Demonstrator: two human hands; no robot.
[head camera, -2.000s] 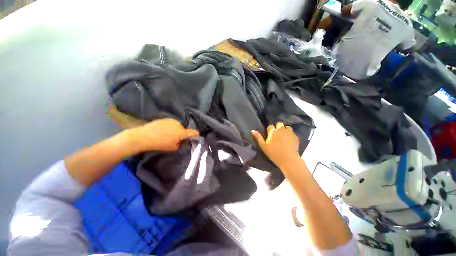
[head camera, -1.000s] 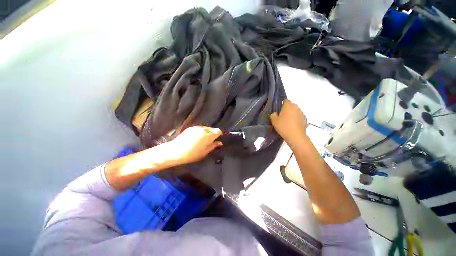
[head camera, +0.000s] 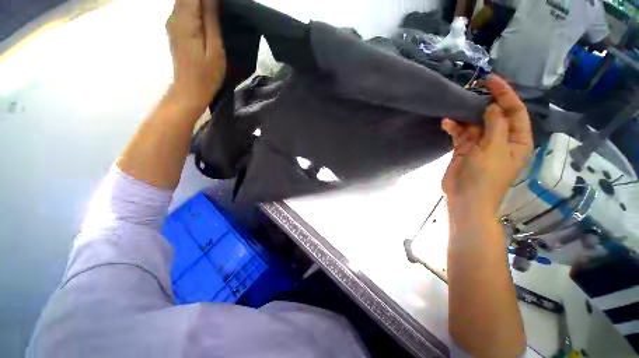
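The dark grey garment (head camera: 350, 119) is stretched in the air between my hands, above the left part of the white machine table. My left hand (head camera: 196, 52) is raised at the upper left and holds one end of the cloth; its fingertips are cut off by the top edge. My right hand (head camera: 490, 140) pinches the other end between thumb and fingers, in front of the sewing machine. Small bright patches show on the cloth; I cannot tell whether they are glare. The cloth hides part of the table and the heap behind.
The white sewing machine (head camera: 553, 189) with a blue stripe stands at the right. Black thread snips (head camera: 538, 299) lie near it. A ruler tape (head camera: 350, 283) runs along the table's front edge. A blue crate (head camera: 214, 248) is below left. A person in a grey shirt (head camera: 543, 42) is behind.
Both hands have risen and moved apart, lifting the garment off the table and spreading it. The ruler tape and more of the table's front edge have come into view.
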